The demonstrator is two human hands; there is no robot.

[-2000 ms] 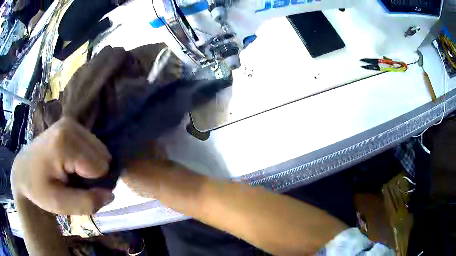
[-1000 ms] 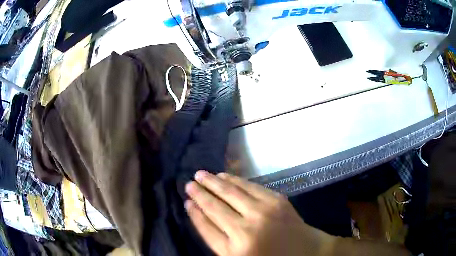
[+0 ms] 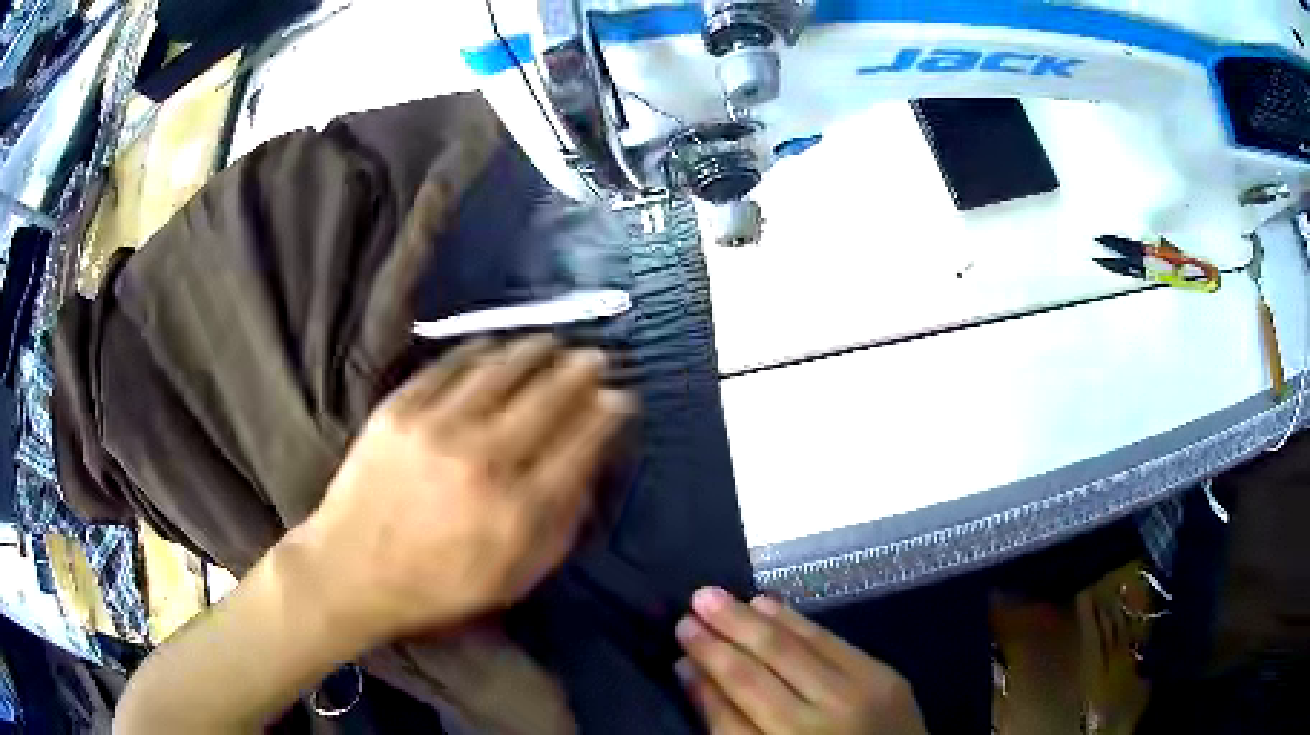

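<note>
The dark ribbed waistband (image 3: 672,330) runs from under the presser foot (image 3: 642,216) down toward the table's front edge. The brown garment body (image 3: 273,302) lies bunched to its left. A white drawcord (image 3: 525,312) lies across the dark cloth. My left hand (image 3: 474,481), slightly blurred, lies over the dark cloth left of the waistband, fingers bent; whether they grip the cloth is hidden. My right hand (image 3: 790,668), cut off by the bottom edge, rests its fingertips on the waistband's right edge near the table's front; its thumb is hidden.
The white sewing machine (image 3: 1149,86) stands behind. On its bed lies a black flat rectangle (image 3: 987,151). Thread snips (image 3: 1161,264) and a wooden-handled tool (image 3: 1270,345) lie at the right. A grey measuring-tape strip (image 3: 1006,518) edges the table. Tan-taped board (image 3: 165,151) is at the left.
My left hand has come into view over the cloth. My right hand has moved right and down. The waistband now lies straighter under the foot, and the drawcord has shifted. The view has shifted.
</note>
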